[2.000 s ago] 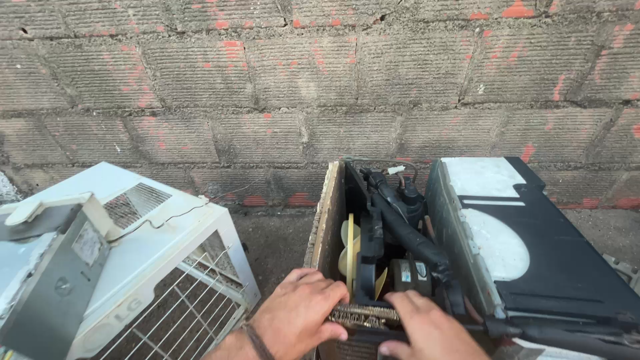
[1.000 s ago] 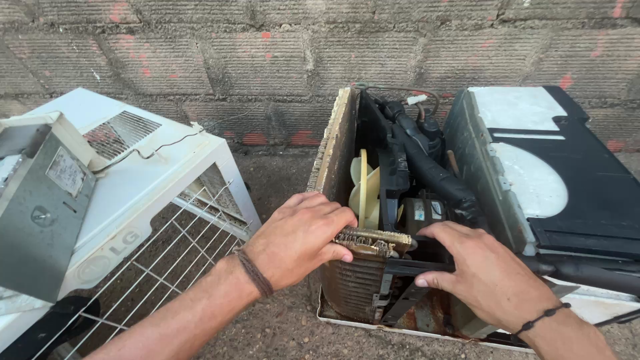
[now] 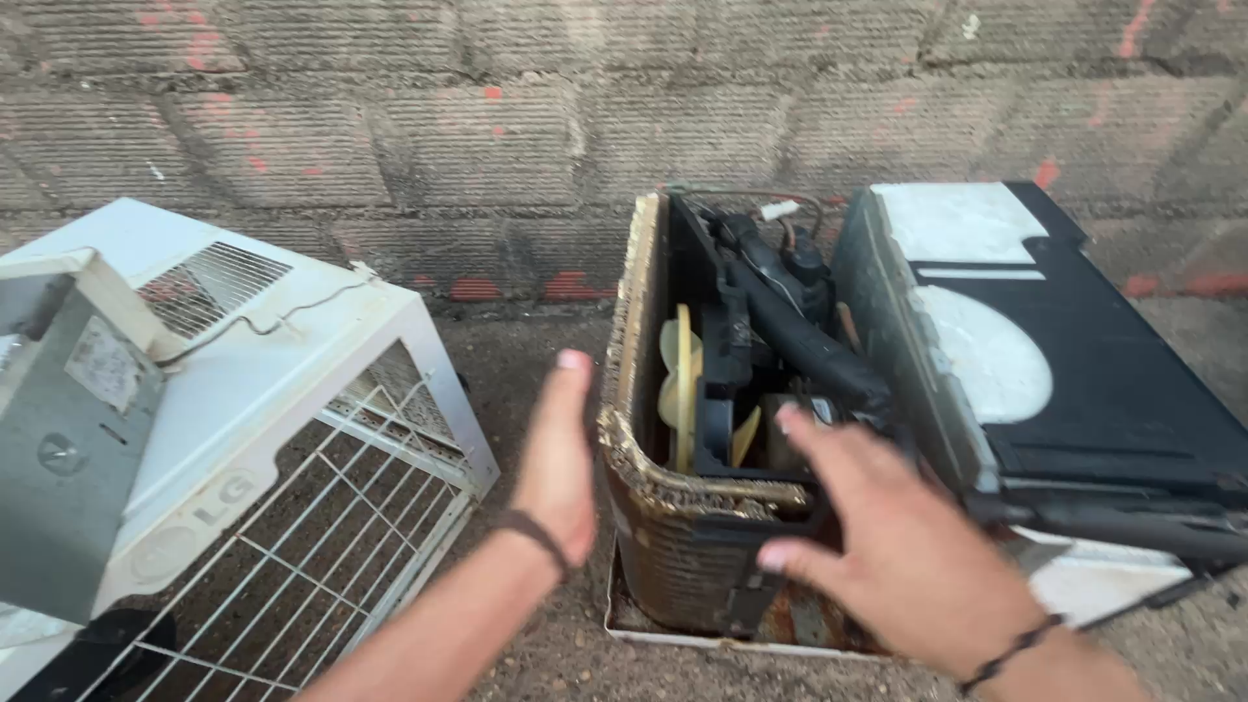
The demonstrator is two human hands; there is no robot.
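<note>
An opened air-conditioner unit stands on the ground, its corroded condenser coil [image 3: 673, 556] curving round the left and near sides. Inside it are a yellowish fan [image 3: 684, 390], a black plastic shroud [image 3: 721, 409] and a thick black insulated pipe [image 3: 804, 327]. My left hand [image 3: 561, 458], blurred, is upright just left of the coil, holding nothing, the thumb raised. Over the unit's near right part is my right hand [image 3: 877, 526], with thumb and fingers spread and nothing seen between them; whether a fingertip touches the unit is not clear.
A white LG metal casing [image 3: 263, 341] with a wire grille lies at left, a grey metal box [image 3: 78, 439] on top. Right of the unit leans a black and white panelled housing [image 3: 1102, 361]. A block wall [image 3: 468, 146] runs behind.
My left hand has let go of the coil's near top edge and moved off to its left. My right hand has opened wider near the unit's right part.
</note>
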